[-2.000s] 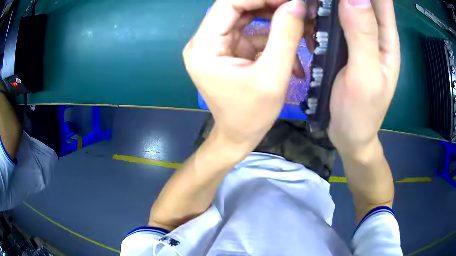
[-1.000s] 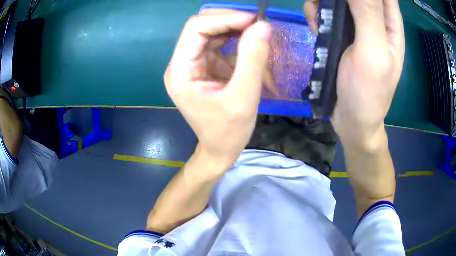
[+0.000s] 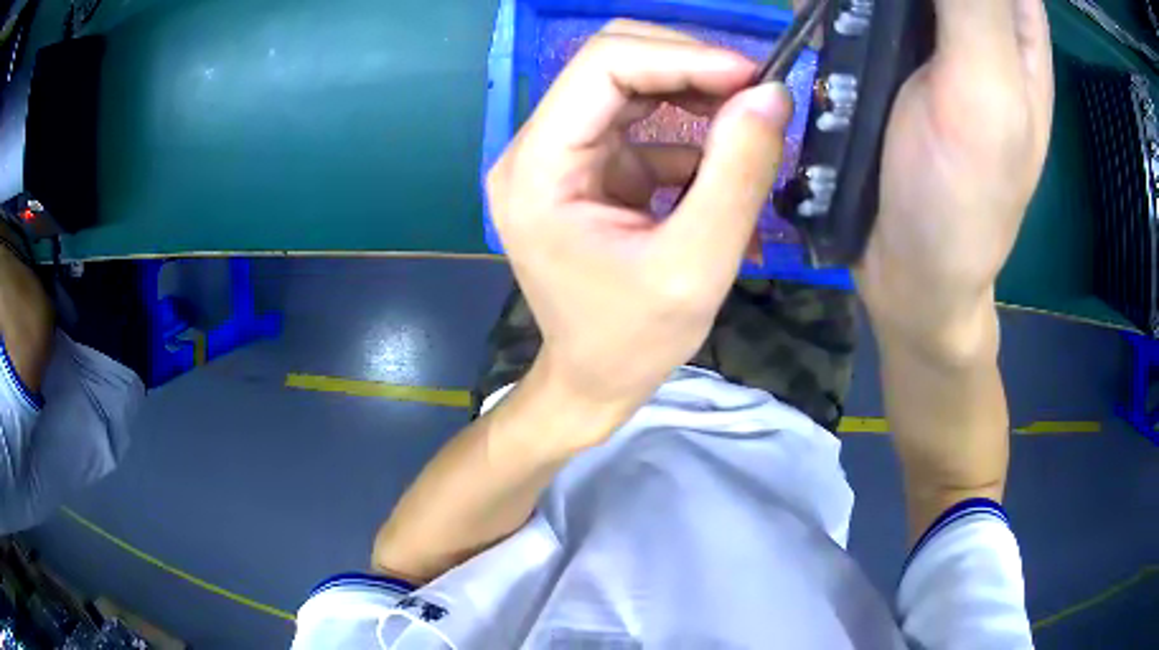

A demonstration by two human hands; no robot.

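My right hand [image 3: 960, 178] holds a dark fixture bar [image 3: 877, 133] upright in the picture, with fingers wrapped around its right side. Shiny silver components [image 3: 835, 102] sit in a row along the bar's left edge, some with a copper-coloured spot. My left hand [image 3: 623, 241] pinches dark tweezers [image 3: 791, 45] between thumb and finger. The tweezers slant up to the bar near its upper components; whether their tips touch is unclear. The bar's top is cut off by the frame edge. Below the hands, a blue bin [image 3: 500, 127] with copper-coloured speckle is partly hidden.
The green bench [image 3: 292, 127] has a black box [image 3: 66, 133] with a red light at left. A ribbed dark stack [image 3: 1118, 191] stands at right. A co-worker's arm and white sleeve [image 3: 76, 419] show at left. Blue bench legs [image 3: 242, 311] stand below.
My left hand first moved left from the bar, uncovering the tweezers and bin, then came back right to the bar. The bar has shifted slightly up and right with my right hand.
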